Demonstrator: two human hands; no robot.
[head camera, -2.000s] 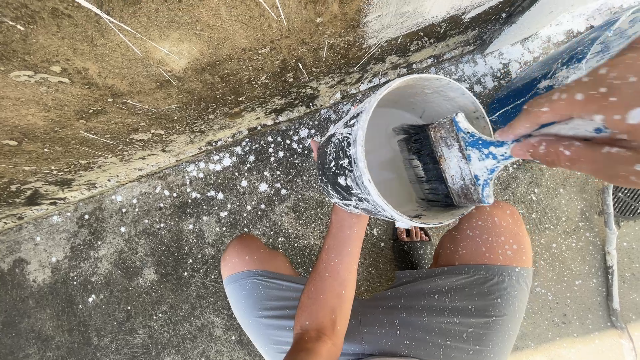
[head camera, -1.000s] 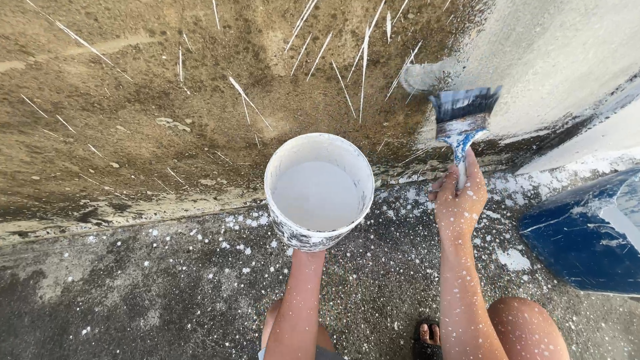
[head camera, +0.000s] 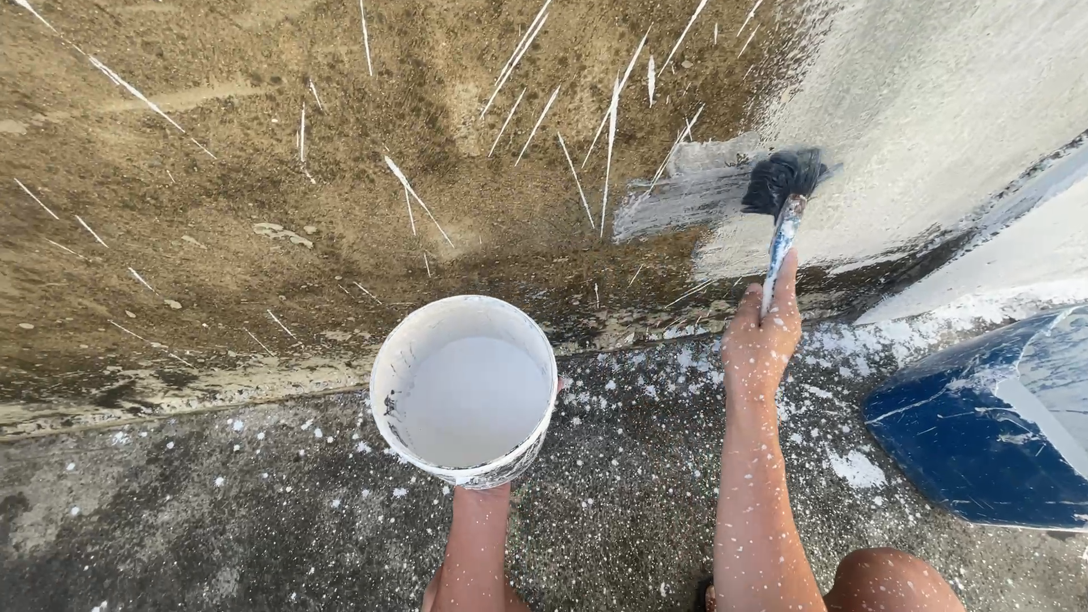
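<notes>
My right hand (head camera: 765, 340) grips the white and blue handle of a wide paintbrush (head camera: 784, 191). Its dark, wet bristles are bent against the wall (head camera: 340, 153), at the border between stained brown surface and a whitened area. Thin wet white strokes lie just left of the bristles. My left hand (head camera: 559, 385) holds up a white plastic bucket (head camera: 387, 374) from beneath and behind; only a fingertip shows past its right side. White liquid paint (head camera: 476, 399) fills the lower part of the bucket.
A blue container (head camera: 977, 425) spattered with white lies on the concrete floor (head camera: 255, 510) at the right. White drips dot the floor along the wall's foot. My knee (head camera: 892, 582) shows at the bottom right. Thin white splash lines cross the brown wall.
The brush was inside the bucket two seconds ago, then at the wall with its bristles upward. Now the bristles press on the wall, and a wider white smear shows there. The bucket is held lower, away from the brush.
</notes>
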